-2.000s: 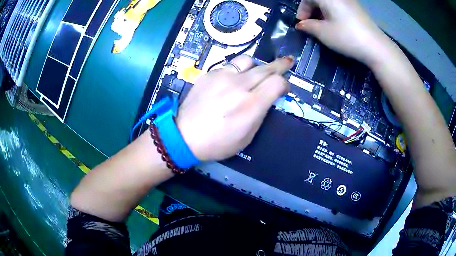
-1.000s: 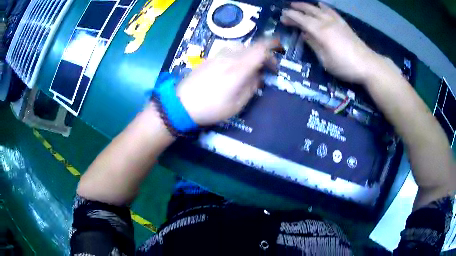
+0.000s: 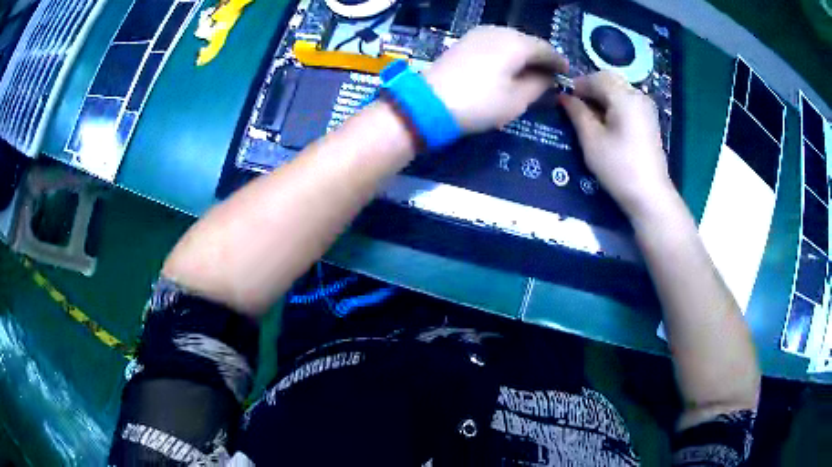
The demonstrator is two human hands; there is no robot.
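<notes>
The open black laptop base (image 3: 265,119) lies in front of me with its internals exposed. Its battery pack (image 3: 474,173) has white print and symbols. An orange flat flex cable (image 3: 342,60) crosses the board at the upper left. My left hand (image 3: 493,77), with a blue wrist strap, reaches across the laptop to the battery's upper edge. My right hand (image 3: 616,123) meets it there from the right. The fingertips of both hands are close together around a small pale part by the battery connector lead area. The fingers hide most of it, so a grip cannot be confirmed.
A fan (image 3: 616,46) sits at the laptop's upper right. White-edged sheets with black rectangles lie on the green bench at left (image 3: 123,64) and right (image 3: 743,169). A yellow-orange pile (image 3: 219,32) lies at the upper left. A blue coiled cord (image 3: 342,296) hangs by the front edge.
Both hands have left the area between the fans and come together at the battery's upper edge. The view has shifted right, showing the right fan, more sheets and the orange flex cable uncovered.
</notes>
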